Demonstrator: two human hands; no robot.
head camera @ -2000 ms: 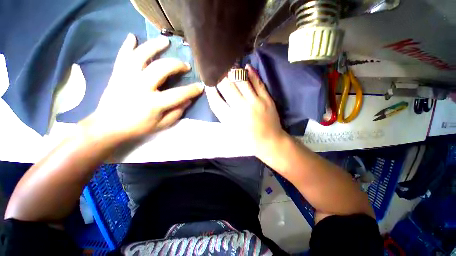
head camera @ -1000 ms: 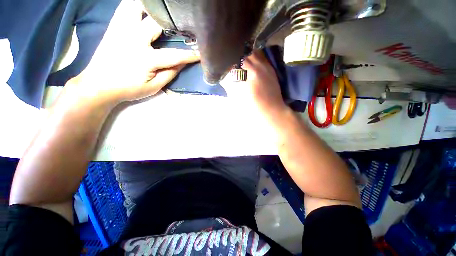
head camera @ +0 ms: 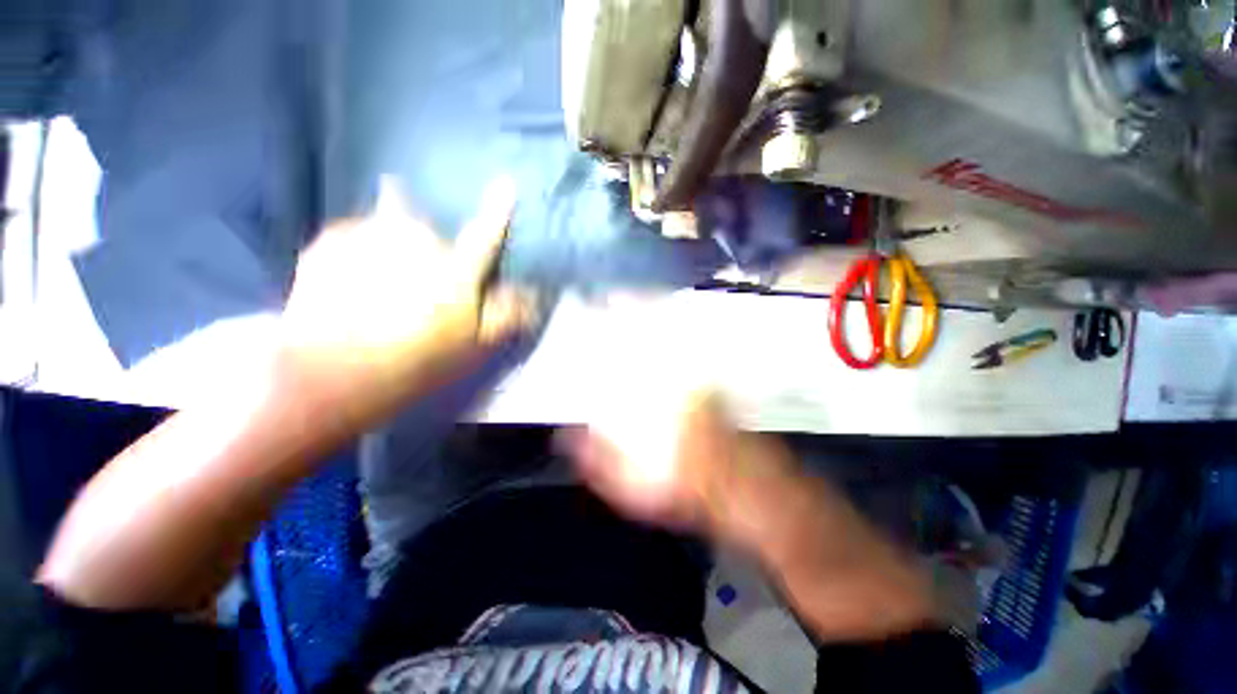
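Note:
The navy-grey garment panel (head camera: 204,203) lies over the left part of the table and reaches the needle area of the sewing machine (head camera: 936,122). My left hand (head camera: 407,298) is blurred and lies at the panel's front edge, left of the needle; a bunched part of the cloth is at its fingers. Whether it grips the cloth is unclear. My right hand (head camera: 665,461) is strongly blurred at the table's front edge, away from the cloth; its fingers cannot be made out. A darker purple cloth (head camera: 760,224) lies bunched right of the needle.
Scissors with red and yellow-orange handles (head camera: 885,312) lie right of the needle. Green-yellow snips (head camera: 1015,349) and a small black looped item (head camera: 1097,332) lie farther right on the white table (head camera: 814,386). Blue crates (head camera: 1011,583) stand below.
My right hand has left the needle area and moved down towards me. My left hand has moved down a little. The view has shifted, showing more of the machine head.

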